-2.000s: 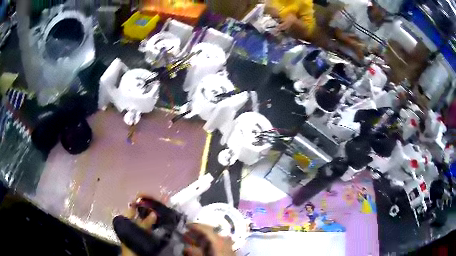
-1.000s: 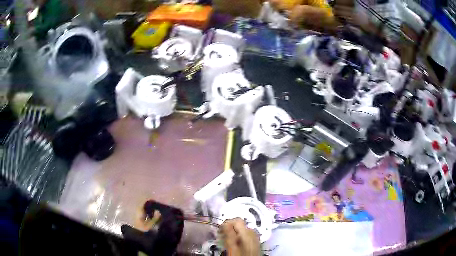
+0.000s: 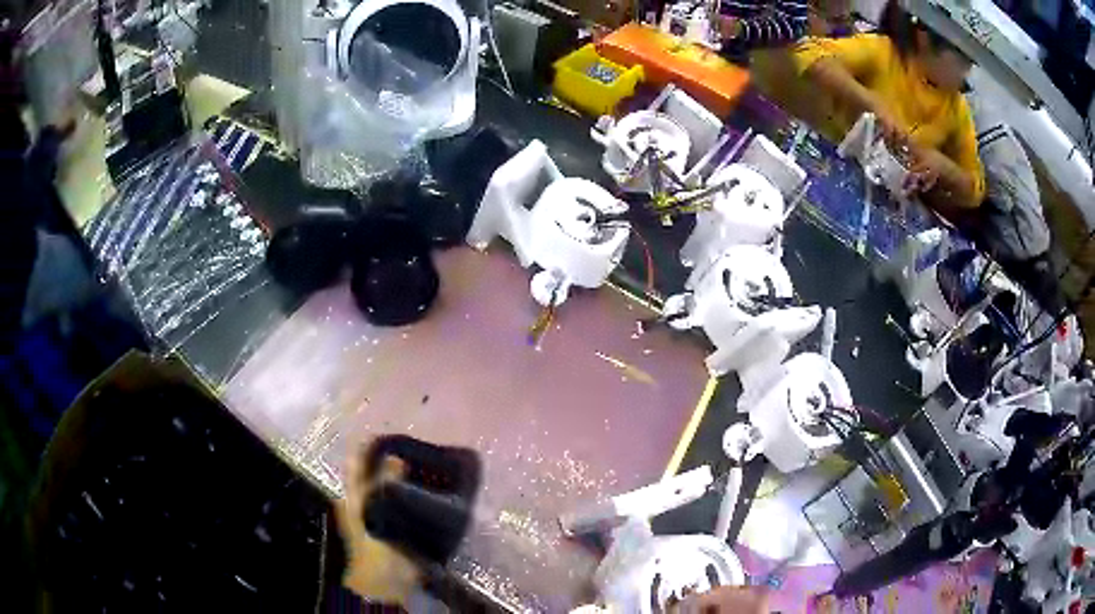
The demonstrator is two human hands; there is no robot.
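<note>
My left hand (image 3: 370, 534) is at the bottom, left of centre, and holds a glossy black cover (image 3: 423, 494) above the mat's near edge. A white round housing (image 3: 694, 569) lies at the bottom, with a flat white arm (image 3: 642, 500) pointing up and left of it. My right hand (image 3: 728, 599) is at the housing's near side, mostly cut off by the bottom edge. Its fingers and grip do not show clearly.
Several white housings with loose wires (image 3: 579, 228) stand beyond the pink mat (image 3: 516, 384). Black covers (image 3: 394, 283) lie left. A black driver (image 3: 919, 552) and part-built units are right. A person in yellow (image 3: 937, 108) works opposite.
The camera view has turned left, so the bench items sit further right in the picture. My hands were close together at first and are now apart. The black cover stays in my left hand.
</note>
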